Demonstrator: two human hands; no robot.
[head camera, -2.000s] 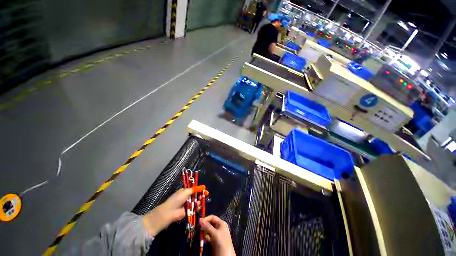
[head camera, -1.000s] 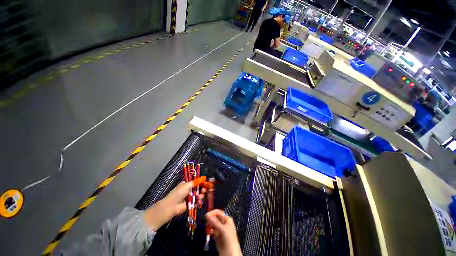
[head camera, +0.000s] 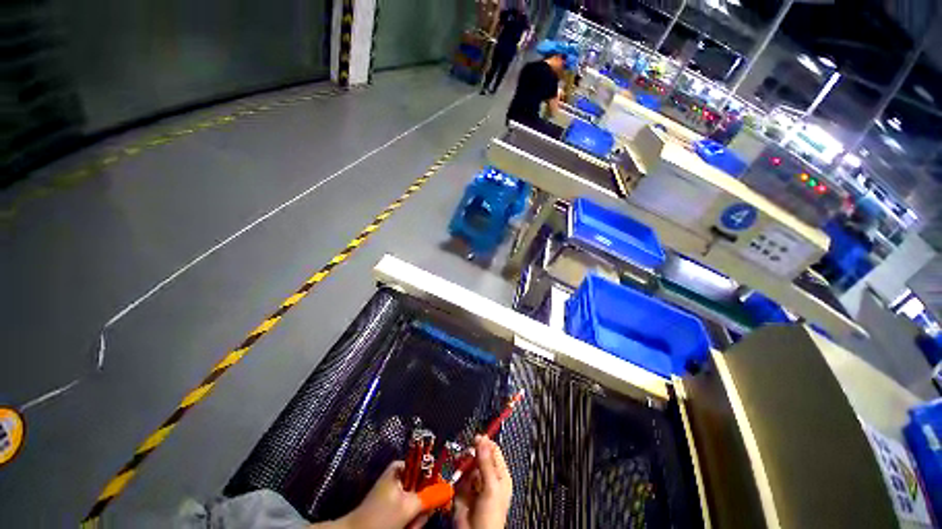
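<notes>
My left hand, with an orange finger cot, holds a small bunch of slim red-and-white pieces over the black mesh belt. My right hand, close beside it at the bottom edge, holds one slim red piece that points up and to the right. The lower ends of the pieces are hidden by the hands and the picture's edge.
A cream side rail runs along the belt's far edge. Blue bins stand beyond it. The cream oven hood is at the right. A blue stool and a person in dark clothing are farther off.
Both hands have moved lower in view, and the bunch with them. The single piece in my right hand now slants up and right instead of hanging down. The view has shifted slightly.
</notes>
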